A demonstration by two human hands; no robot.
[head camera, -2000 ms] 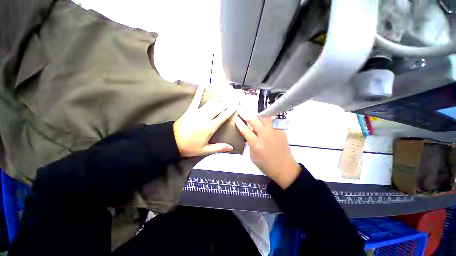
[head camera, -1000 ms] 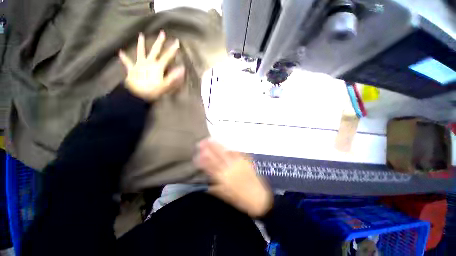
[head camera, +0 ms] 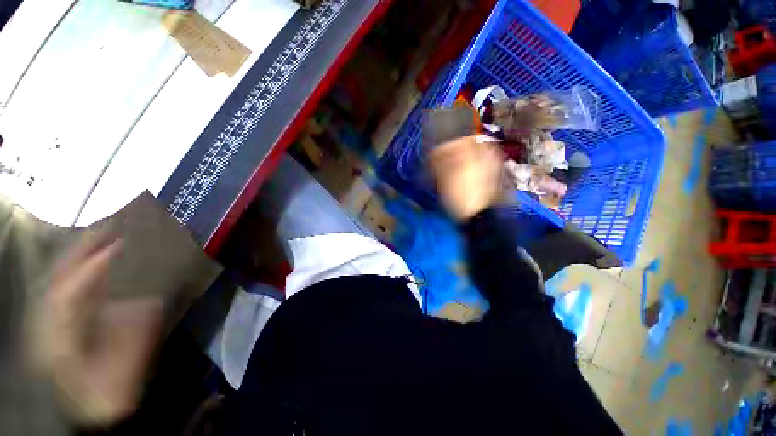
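The olive-brown garment panel (head camera: 162, 247) lies over the table's front edge at the left. My left hand (head camera: 102, 332) is blurred and lies on or at this panel; its grip cannot be told. My right hand (head camera: 468, 174) is over the near left side of a blue plastic basket (head camera: 630, 170). It holds a small dark olive-brown fabric piece (head camera: 448, 125), blurred, at its fingers. Crumpled scraps and clear plastic (head camera: 544, 115) lie in the basket.
The white table (head camera: 111, 94) has a dark edge ruler (head camera: 247, 128) and a tan paper strip (head camera: 207, 43). More blue baskets (head camera: 659, 64) and a red crate (head camera: 738, 237) stand at the right. Blue scraps litter the floor (head camera: 630, 341).
The view has swung right and down to the floor. My right hand has moved from the table edge to the basket, now with a small fabric piece. The sewing machine head is out of view.
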